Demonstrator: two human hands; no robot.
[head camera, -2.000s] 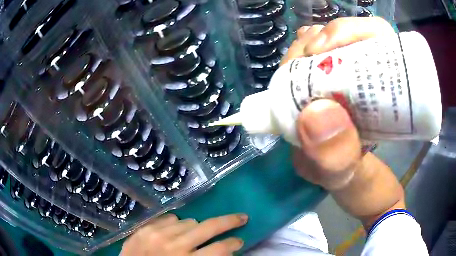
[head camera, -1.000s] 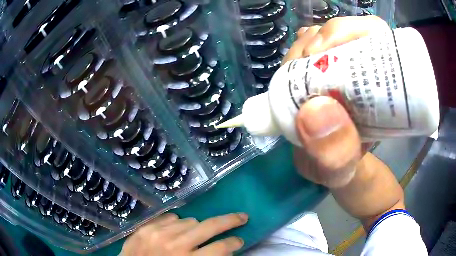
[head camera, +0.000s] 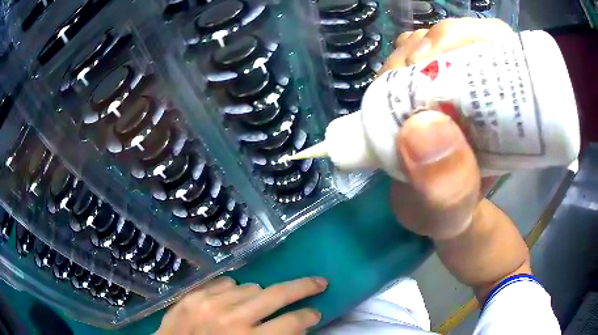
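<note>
My right hand (head camera: 440, 173) is shut on a white squeeze bottle (head camera: 495, 105) with a printed label and red marks. The bottle lies nearly level, its thin pale nozzle (head camera: 308, 153) pointing left. The tip is at a black round part (head camera: 285, 159) near the lower end of a row; whether it touches cannot be told. The clear tray (head camera: 252, 245) holds several rows of overlapping glossy black parts. My left hand (head camera: 239, 307), cut off by the bottom edge, lies by the tray's near edge with fingers apart, holding nothing.
A teal-green mat (head camera: 347, 242) lies under the tray and along its near edge. White coat cloth (head camera: 390, 311) shows at the bottom. Grey floor with a yellow line (head camera: 459, 316) shows at the lower right. Dark grey surfaces (head camera: 567, 226) stand at the right edge.
The bottle and my right hand have shifted slightly, the nozzle tip now a little right and higher in view. The tray's rows also appear slightly shifted. My left hand has barely moved.
</note>
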